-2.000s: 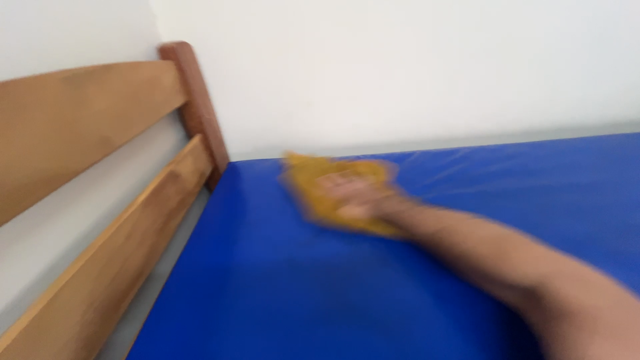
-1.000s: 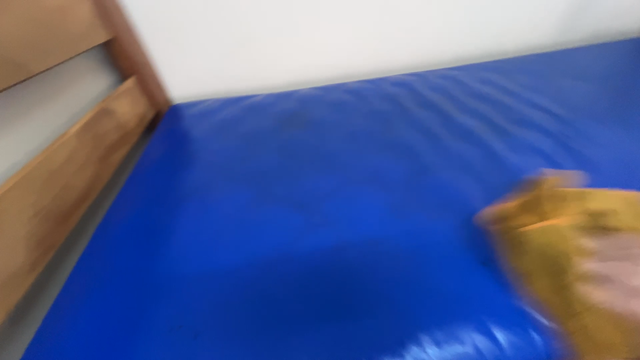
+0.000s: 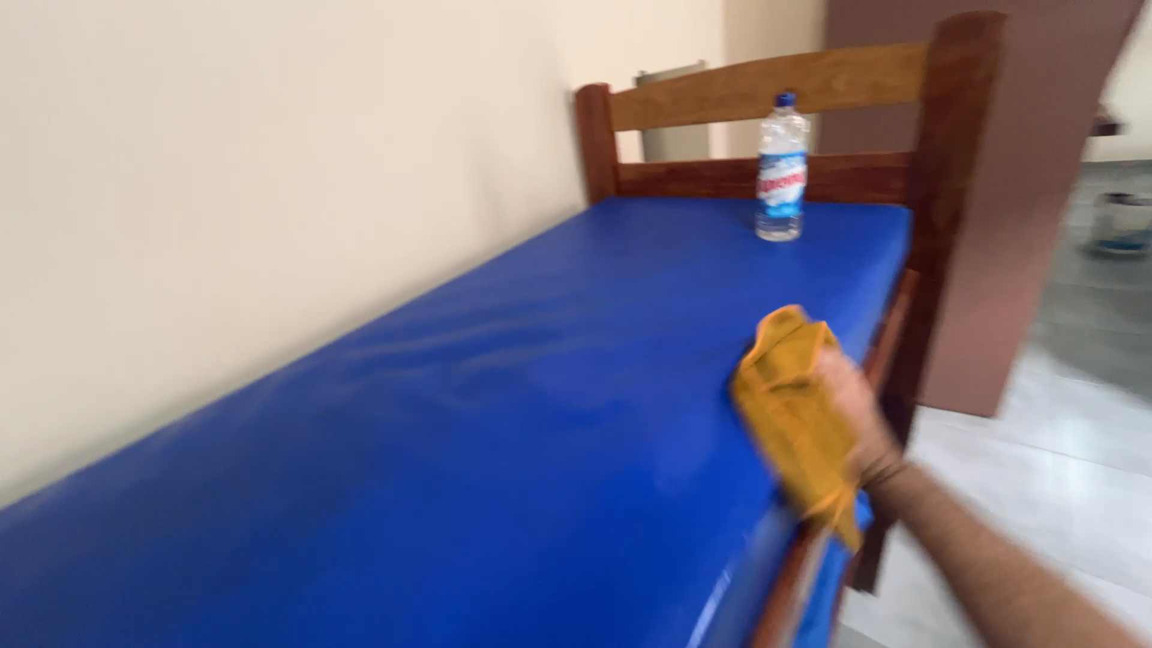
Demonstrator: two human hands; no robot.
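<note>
My right hand (image 3: 850, 400) grips a yellow-orange cloth (image 3: 796, 418) at the right edge of a blue vinyl-covered mattress (image 3: 504, 432). The cloth lies bunched over that edge, and its lower corner hangs down past the wooden side rail. Farther off, near the end board, a clear plastic bottle (image 3: 781, 180) with a blue cap and a blue-and-white label stands upright on the mattress; it holds some clear liquid near its base. My left hand is out of view.
A wooden end board (image 3: 765, 85) with dark posts closes the far end. A pale wall (image 3: 270, 180) runs along the left. Right of the bed are a brown panel (image 3: 981, 270), a grey tiled floor (image 3: 1062, 486) and a blurred container (image 3: 1121, 223).
The view has swung from one end of the bed to the other, where the bottle stands. My right hand, still holding the cloth, has left the wall-side corner for the mattress's open edge.
</note>
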